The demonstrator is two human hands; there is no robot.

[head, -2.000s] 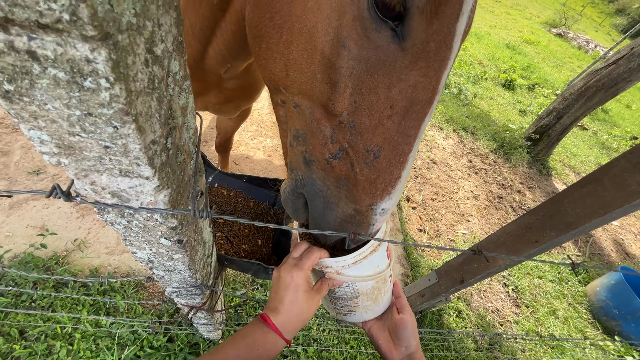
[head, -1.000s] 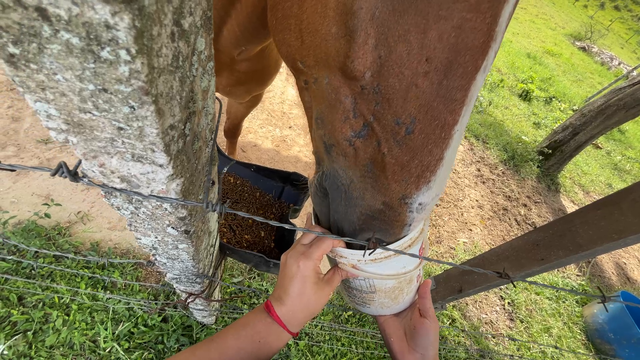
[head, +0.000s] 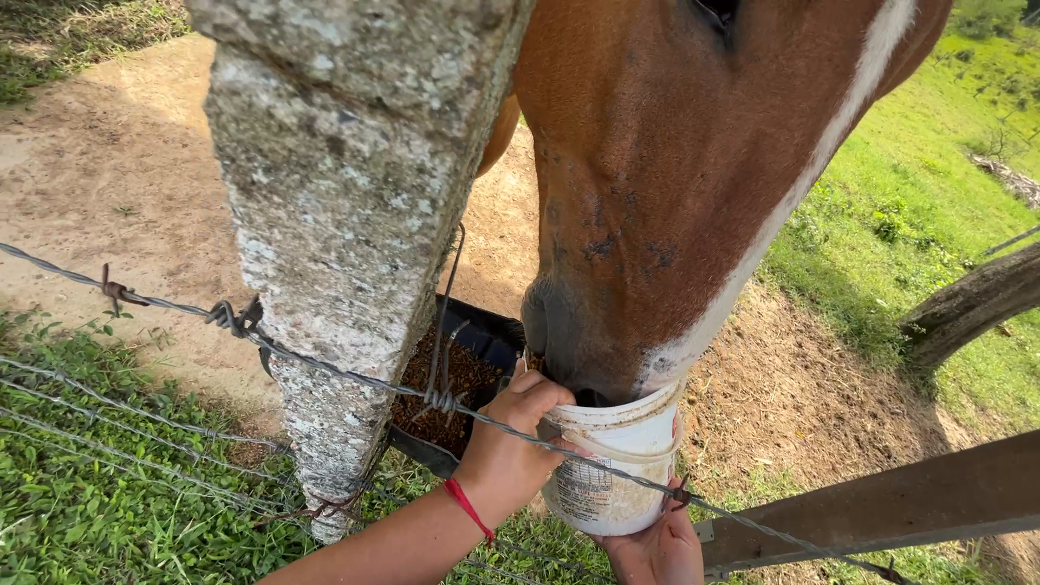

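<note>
A dirty white plastic bucket (head: 613,467) with printing on its side stands tilted under the muzzle of a brown horse (head: 650,203), whose nose is inside its mouth. My left hand (head: 516,439), with a red cord at the wrist, grips the bucket's left rim. Under the base and right side, my right hand (head: 658,548) supports the bucket. A strand of barbed wire (head: 317,363) crosses in front of the bucket and my left hand. What the bucket holds is mostly hidden by the muzzle; some brown feed shows at its left edge.
A lichen-covered fence post (head: 333,227) rises left of my hands. Behind it sits a black trough (head: 479,329) of brown pelleted feed. More wires run low at the left over grass. A wooden beam (head: 877,496) slants at the lower right, with a log (head: 975,309) beyond.
Both hands keep their hold on the bucket throughout, and the horse's muzzle stays at it. The view has shifted toward the left, and the blue container at the right edge is out of view.
</note>
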